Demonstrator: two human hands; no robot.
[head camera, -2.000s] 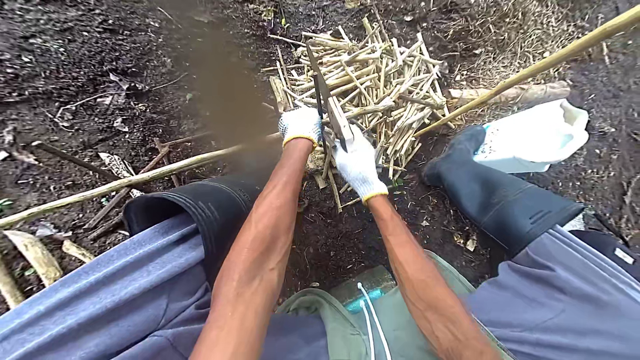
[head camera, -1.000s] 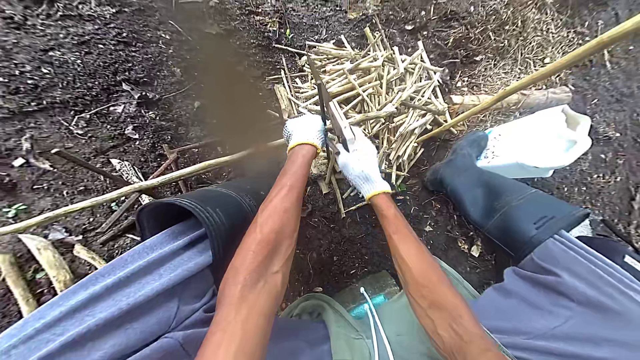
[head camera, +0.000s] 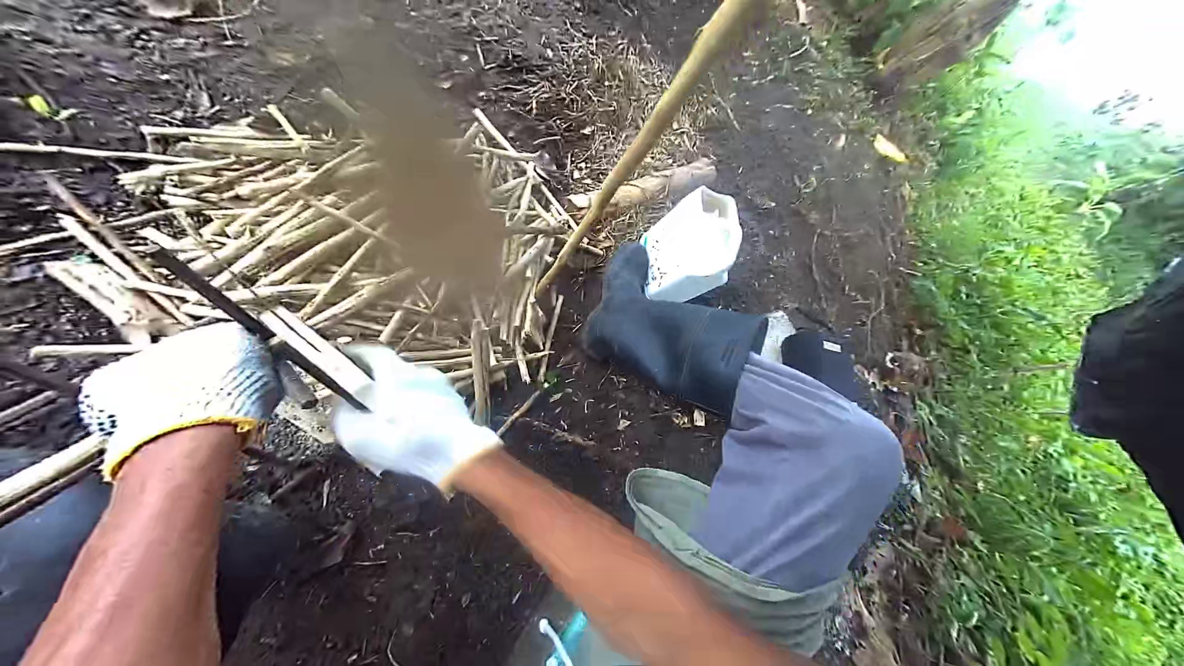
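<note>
My left hand (head camera: 185, 388), in a white knit glove with a yellow cuff, is closed around one part of a long dark blade (head camera: 250, 324). The handle is hidden in the glove. My right hand (head camera: 407, 416), also gloved and partly blurred, grips a pale split piece of wood (head camera: 319, 351) that lies against the blade. Just beyond both hands, a heap of cut sticks (head camera: 305, 222) covers the dark soil.
A long pole (head camera: 638, 148) slants up from the heap. A white plastic container (head camera: 698, 245) stands by the toe of my black rubber boot (head camera: 675, 347). A short log (head camera: 657, 185) lies behind it. Green plants (head camera: 999, 370) line the right side, with a dark object (head camera: 1138, 388) at the edge.
The view has swung strongly to the right, bringing green plants into sight. Both hands still hold the blade and the wood together.
</note>
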